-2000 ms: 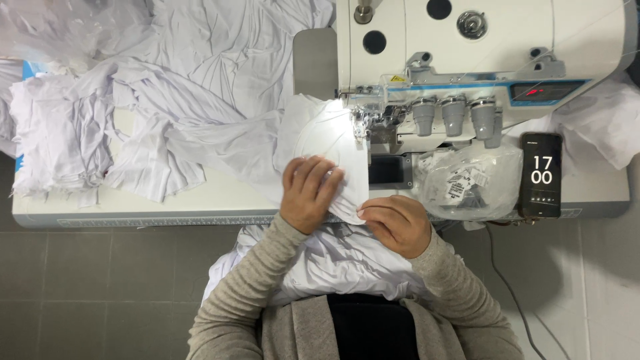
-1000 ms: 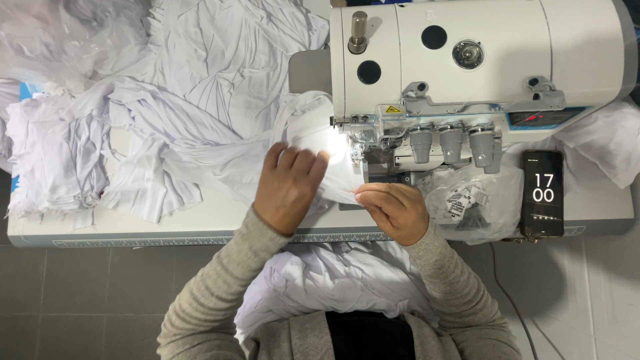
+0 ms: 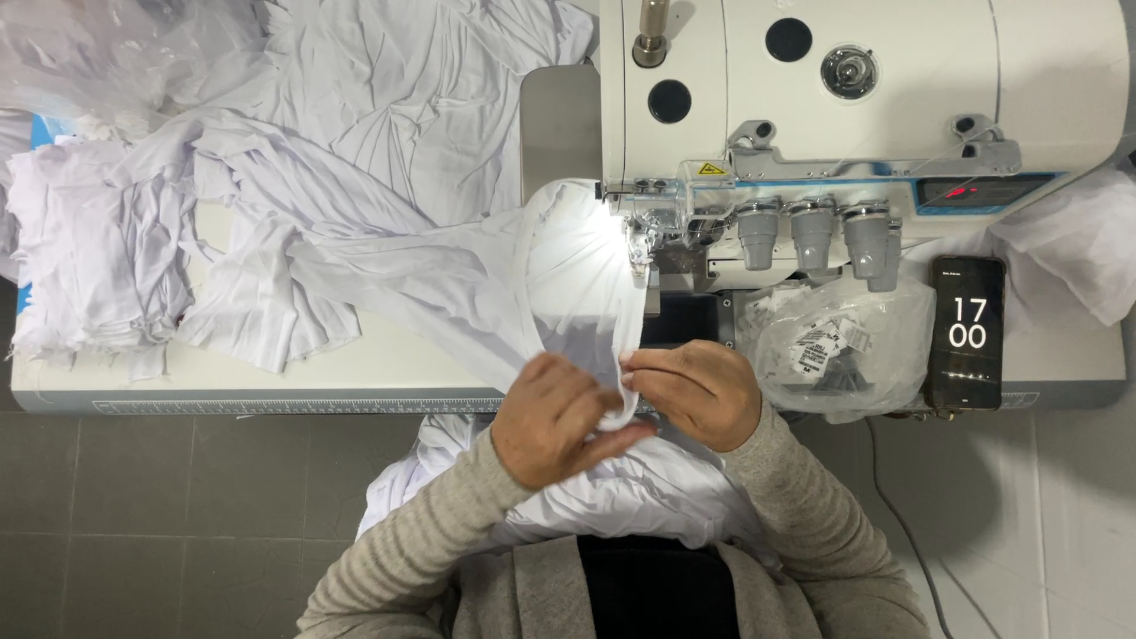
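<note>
White knit fabric (image 3: 577,266) lies under the lit needle area of an industrial sewing machine (image 3: 852,133), its edge running from the presser foot (image 3: 637,253) toward me. My right hand (image 3: 697,390) pinches that edge between thumb and fingers, just in front of the machine. Beside it on the left, my left hand (image 3: 568,422) is at the near end of the same fabric, blurred, with its thumb stretched to the right; whether its fingers grip the cloth is not clear. More white fabric (image 3: 603,497) rests on my lap.
A stack of white cut pieces (image 3: 102,257) and heaped white cloth (image 3: 399,98) cover the left side of the table. Right of my hands are a clear plastic bag of labels (image 3: 834,355) and a phone (image 3: 967,333). A cable (image 3: 896,515) hangs to the floor.
My left hand has moved from on the fabric near the needle toward me, down to the table's front edge. My right hand stays at the fabric's edge.
</note>
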